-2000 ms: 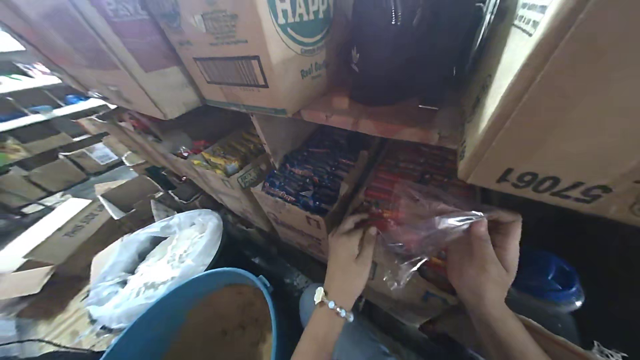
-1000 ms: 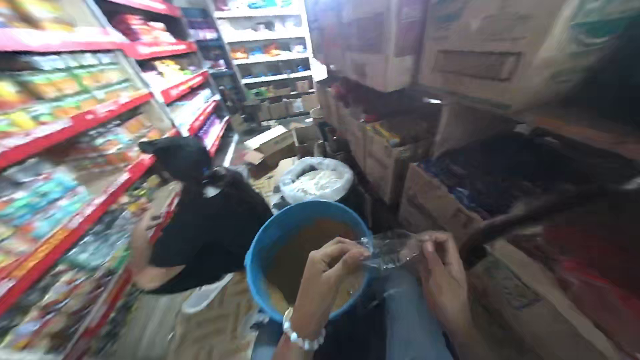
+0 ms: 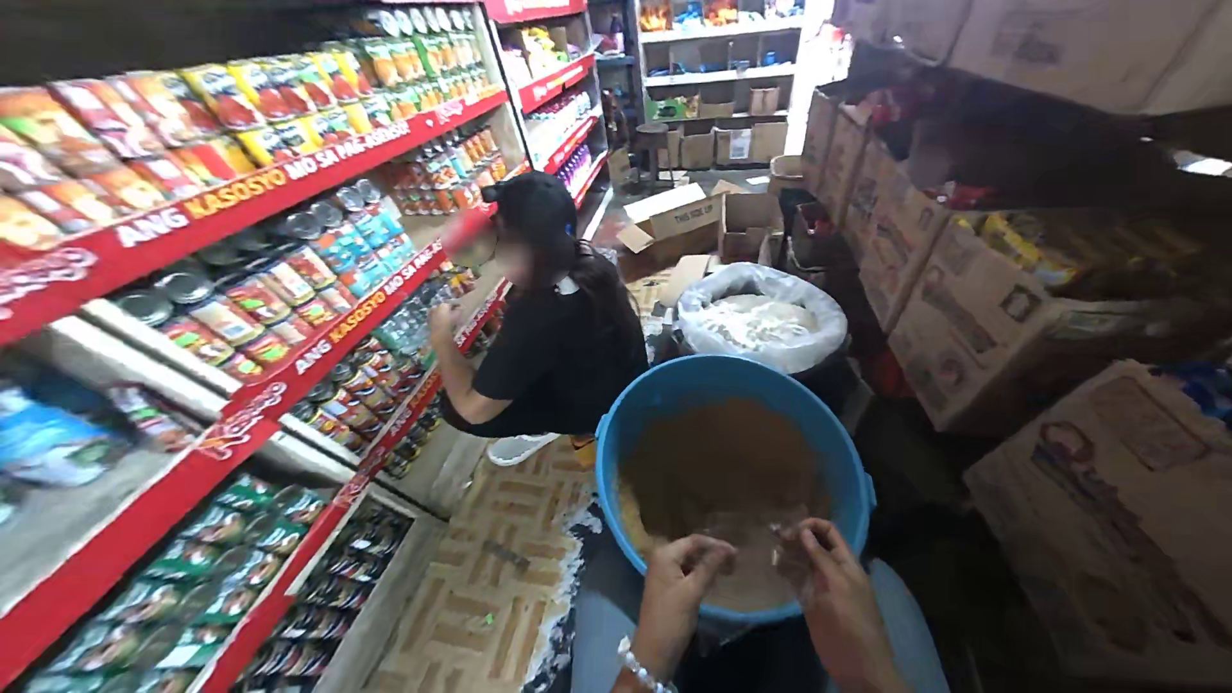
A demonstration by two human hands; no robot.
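A clear plastic bag [image 3: 751, 549] is stretched between my two hands, above the near part of a blue plastic tub [image 3: 608, 481]. Brown granular stuff [image 3: 731, 443] lies inside the tub. My left hand [image 3: 679, 577], with a beaded bracelet at the wrist, pinches one side of the bag between thumb and fingers. The other side is in the fingertips of my right hand [image 3: 833, 577]. Just beyond the tub, a container lined with a translucent bag [image 3: 818, 337] holds white stuff [image 3: 756, 320].
At the left, a person in black [image 3: 568, 327] sits low by shelves of cans and packets with red edge strips [image 3: 318, 351]. Cardboard boxes [image 3: 1011, 337] line the right side. Opened cartons [image 3: 674, 217] and a stool [image 3: 653, 135] stand farther back.
The view has swung left from the boxes of packets to the aisle. My hands, holding the clear bag throughout, have come from before those boxes to above the blue tub.
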